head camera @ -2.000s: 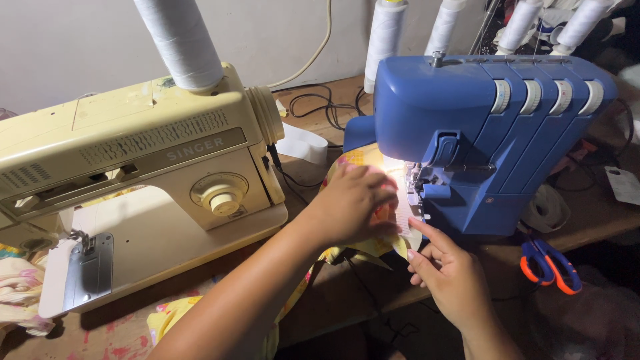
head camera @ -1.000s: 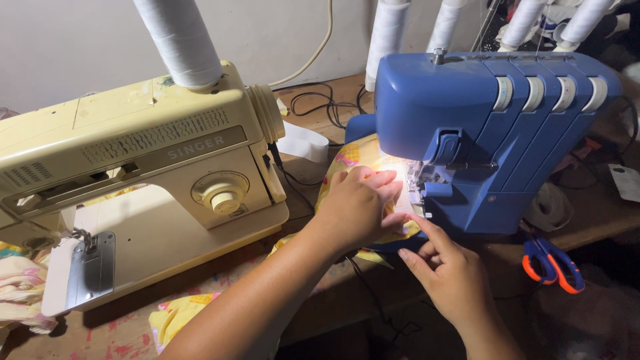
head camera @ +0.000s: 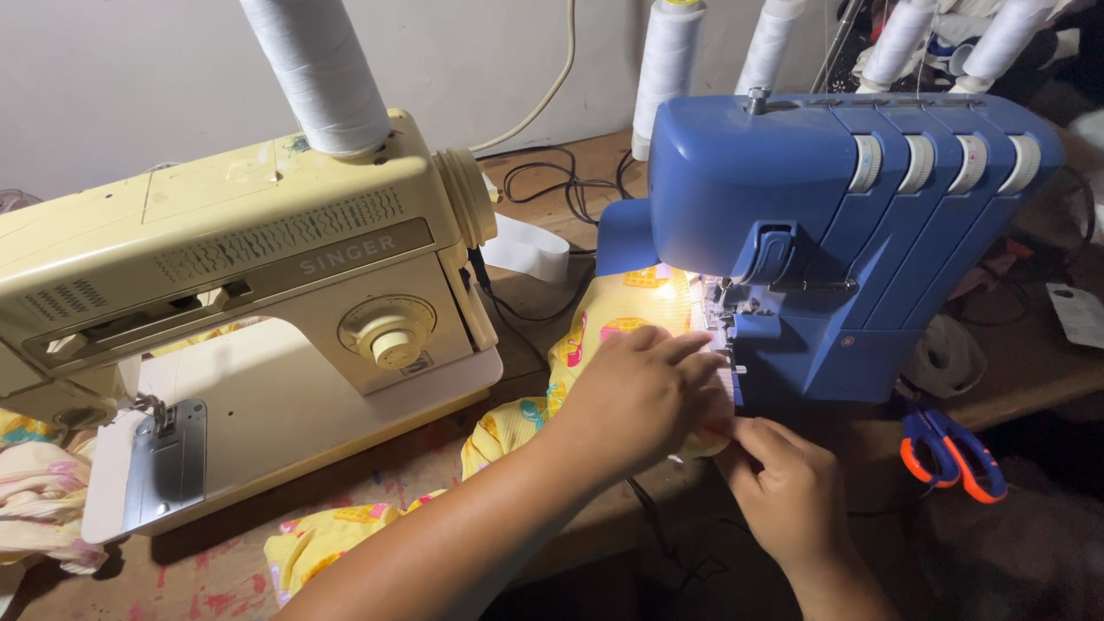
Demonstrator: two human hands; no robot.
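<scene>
A blue serger stands at the right with its lamp lit over the needle area. Yellow printed ribbed fabric lies on its bed and trails left onto the table. My left hand rests on this fabric just in front of the presser foot, palm down with fingers spread. At the fabric's front edge, my right hand pinches the cloth between thumb and index finger. The fabric under my left palm is hidden.
A cream Singer sewing machine with a white thread cone stands left. More thread cones rise behind the serger. Orange-and-blue scissors lie at the right table edge. Black cables run behind; pale cloth is bunched far left.
Both hands stay near the serger's needle area. The fabric around them has shifted, with more of it now showing left of the presser foot than two seconds ago.
</scene>
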